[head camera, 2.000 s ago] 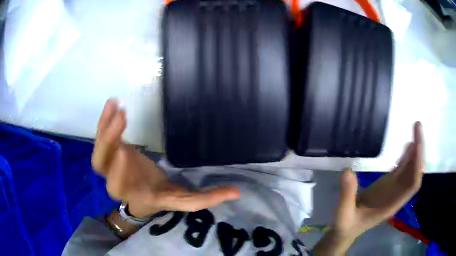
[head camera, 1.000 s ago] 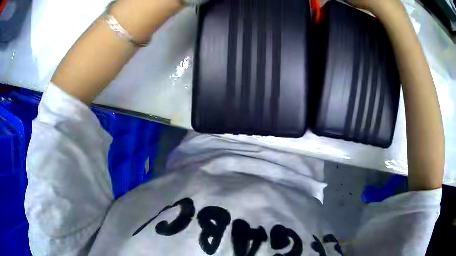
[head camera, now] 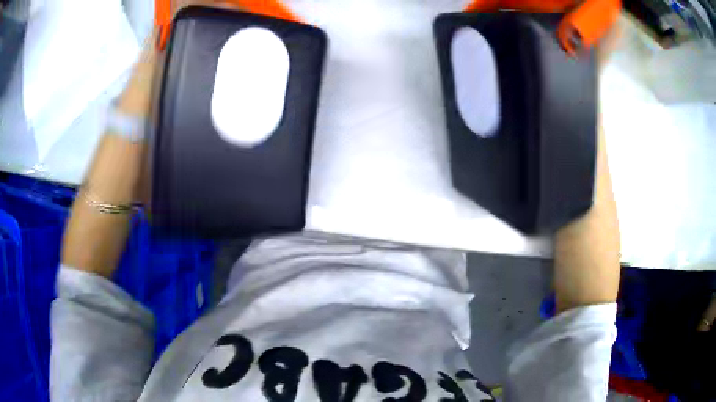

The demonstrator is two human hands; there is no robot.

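Note:
Two black power banks show their faces with white oval lamp panels. The left power bank (head camera: 235, 184) is upright in view and slightly blurred. The right power bank (head camera: 569, 133) is turned at an angle, showing its narrow side too. Orange straps (head camera: 593, 22) show at their top ends. My left hand is mostly hidden behind the left unit's outer edge; my forearm runs up to it. My right hand (head camera: 610, 41) is blurred at the right unit's orange strap, partly hidden, and holds that unit. The lower ends of both units reach the bench's near edge.
The white bench (head camera: 377, 149) with shiny film lies beneath and between the units. Blue crates (head camera: 31, 267) are below left. Dark items lie at the top right corner. A grey floor strip and dark objects show below the bench at the right.
The two units were side by side with ribbed faces showing; now they are apart and their lamp panels show. The left unit has moved left. My hands have come back to their outer sides.

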